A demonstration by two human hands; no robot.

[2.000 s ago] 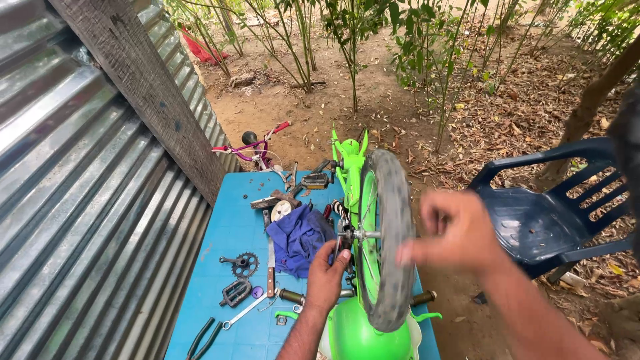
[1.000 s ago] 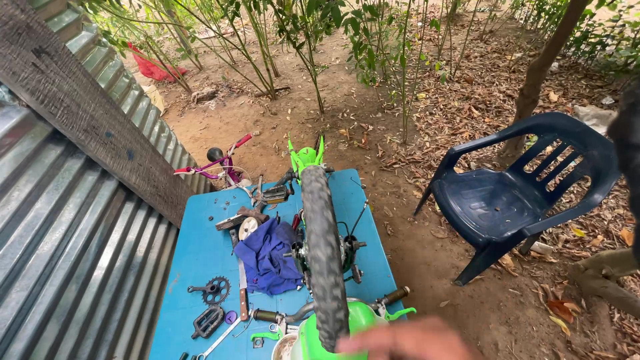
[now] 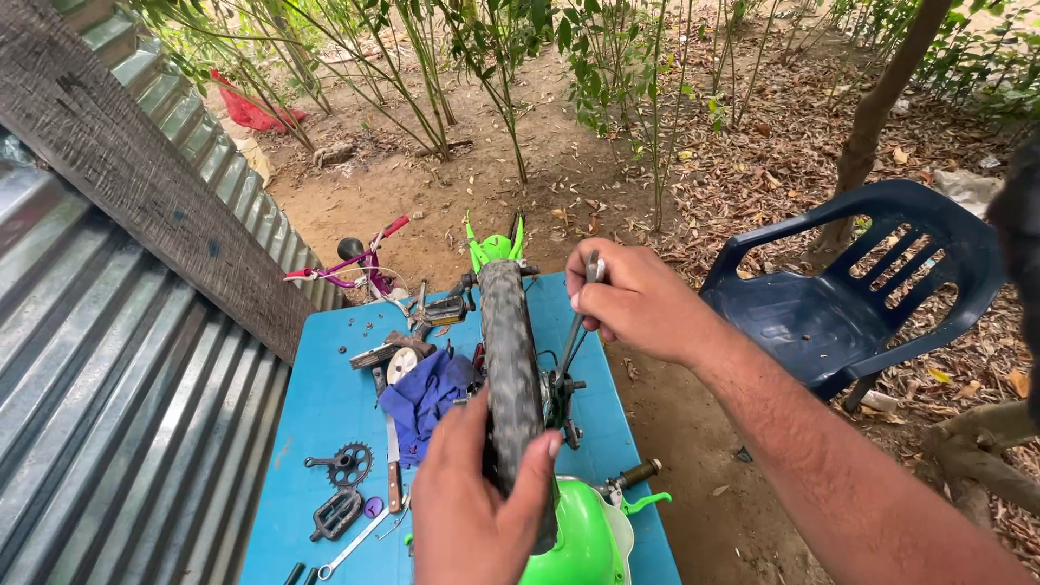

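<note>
A small green bicycle lies upside down on a blue table, its black knobby tyre pointing up. My left hand grips that tyre from the near side, thumb on the right and fingers on the left. In my right hand is a metal wrench, its lower end at the wheel's axle on the right side. A blue cloth is bunched left of the wheel. The wrench's exact fit on the axle nut cannot be made out.
On the blue table lie a crank with chainring, a pedal, a knife and a combination wrench. Corrugated metal wall stands left, a dark plastic chair right. A purple handlebar shows beyond the table.
My right hand has come up to the wheel's right side and now holds a wrench. My left hand, out of view one second ago, is on the tyre.
</note>
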